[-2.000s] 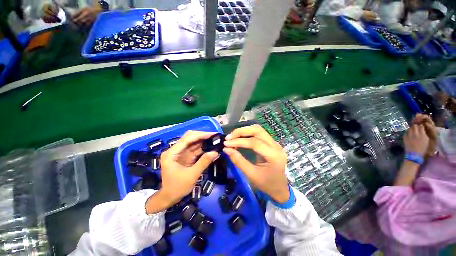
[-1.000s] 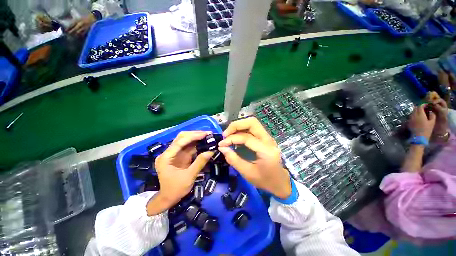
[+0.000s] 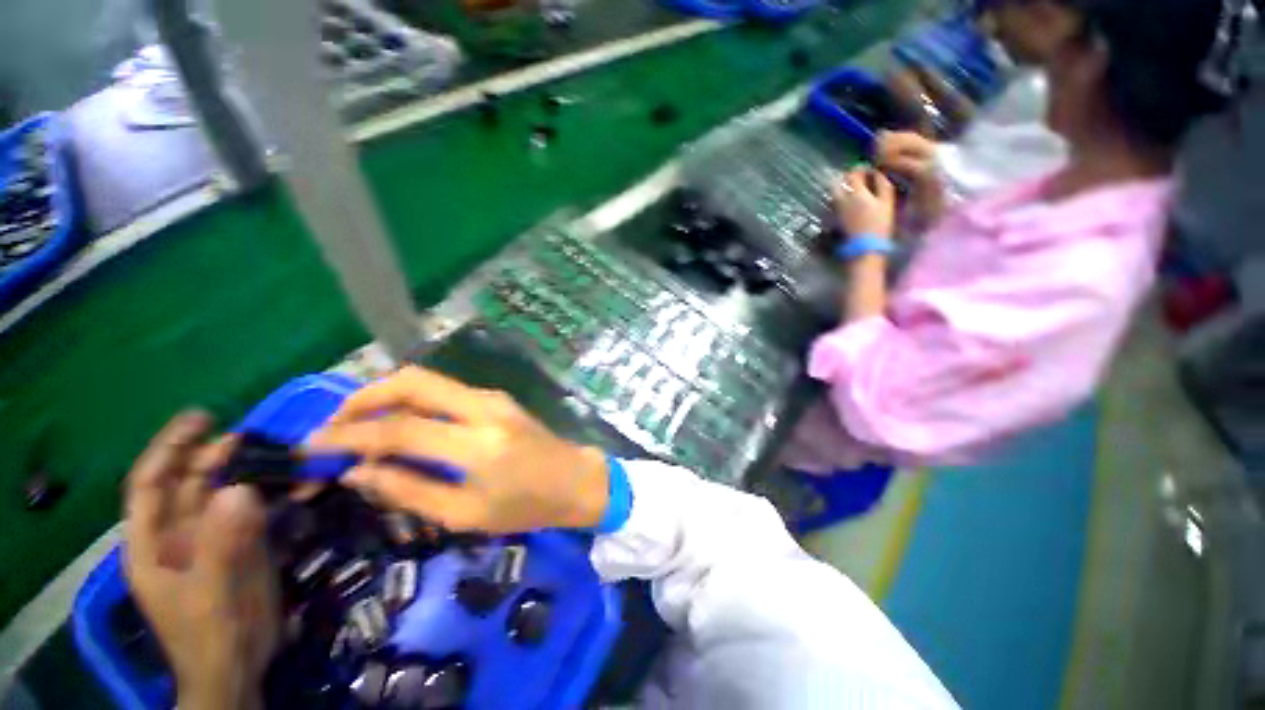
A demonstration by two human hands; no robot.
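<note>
My left hand [image 3: 208,569], blurred, holds a black housing [image 3: 261,462] between thumb and fingers above the blue tray [image 3: 590,631]. My right hand [image 3: 451,458], with a blue band on the wrist, is beside it, its fingertips at the housing's right side. Blue shows between and under the right fingers; whether it is tray or a held thing I cannot tell. Many loose black housings [image 3: 402,583] with silvery bands lie in the tray. No board or wire can be made out in my hands.
A clear blister tray with green boards [image 3: 638,347] lies right of my tray. Beyond is the green conveyor [image 3: 153,340] with small parts, and a grey post [image 3: 326,180]. A person in pink [image 3: 999,312] works at the right. Another blue tray [image 3: 63,208] is far left.
The view has swung to the right, so my hands and tray now show further left, with more of the person in pink and the floor. The housing is still in my left hand.
</note>
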